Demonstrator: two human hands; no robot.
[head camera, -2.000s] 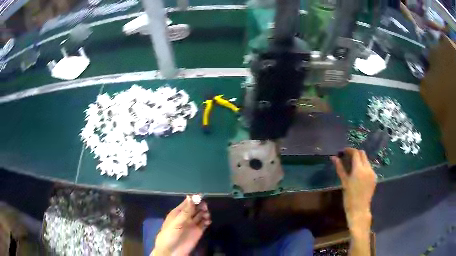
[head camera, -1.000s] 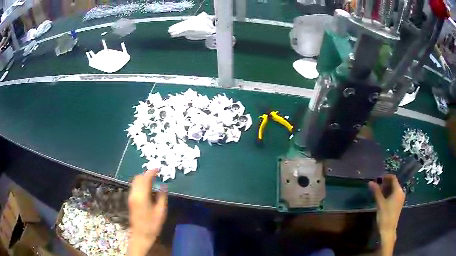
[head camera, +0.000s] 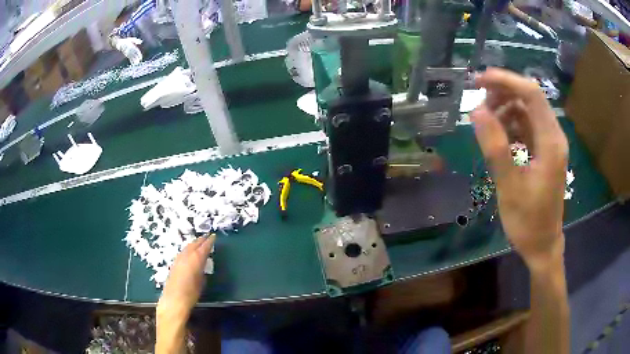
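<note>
My left hand (head camera: 183, 276) is at the front right edge of the large pile of white plastic parts (head camera: 200, 200). Its fingertips touch or nearly touch the pile, and a white piece shows beside them; whether it is gripped is unclear. My right hand (head camera: 528, 162) is raised at the right, fingers curled and apart from the thumb, with nothing clearly held. White bits show through its gap. The press base plate (head camera: 353, 252) has its round hole uncovered, below the black ram block (head camera: 359, 148).
Yellow-handled pliers (head camera: 297, 181) lie between pile and press. A dark steel block (head camera: 421, 204) is right of the base plate, with small coloured bits (head camera: 481, 188) beyond. A large carton (head camera: 601, 110) stands far right. An open carton of parts (head camera: 131, 335) is below left.
The view has shifted. My left hand, earlier holding a white piece before the bench, is now at the pile. My right hand has risen from beside the steel block.
</note>
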